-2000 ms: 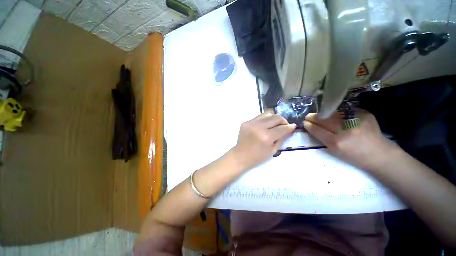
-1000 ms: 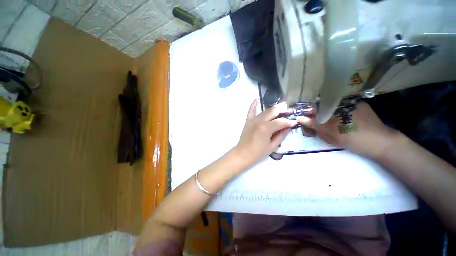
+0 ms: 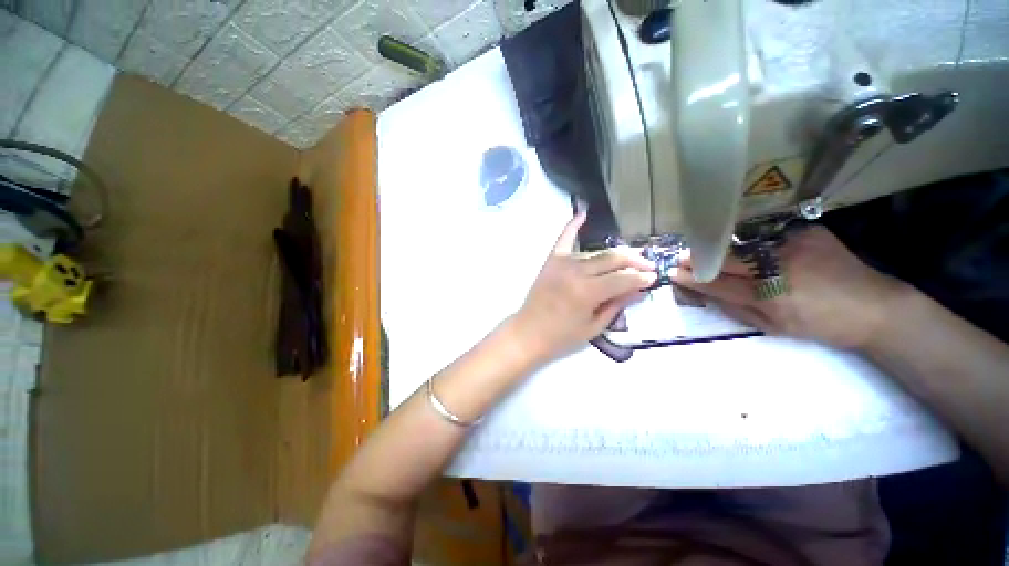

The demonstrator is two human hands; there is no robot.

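Note:
The white sewing machine head [image 3: 653, 122] stands over the work. Its presser foot [image 3: 664, 257] is lit, with both my hands beside it. My left hand [image 3: 581, 299] is left of the foot, its thumb and fingertips pressing on dark material. My right hand [image 3: 802, 293] is right of the foot, partly behind machine parts, its fingertips on a small dark piece [image 3: 688, 296]. The material under the fingers is mostly hidden. A large dark garment piece [image 3: 553, 100] lies behind and left of the head. More dark cloth [image 3: 940, 249] lies to the right.
A round bluish disc [image 3: 502, 176] lies on the white tabletop [image 3: 443, 254]. A dark strip bundle [image 3: 298, 282] lies on cardboard [image 3: 166, 332] beyond the orange-taped edge [image 3: 356, 287]. A yellow figure [image 3: 50, 287] is at far left. A green-handled tool [image 3: 409, 54] is by the wall.
My fingertips have shifted slightly around the foot, and small dark ends now show below both hands. The left thumb has spread from the fingers since the earliest frame. The camera view has shifted slightly.

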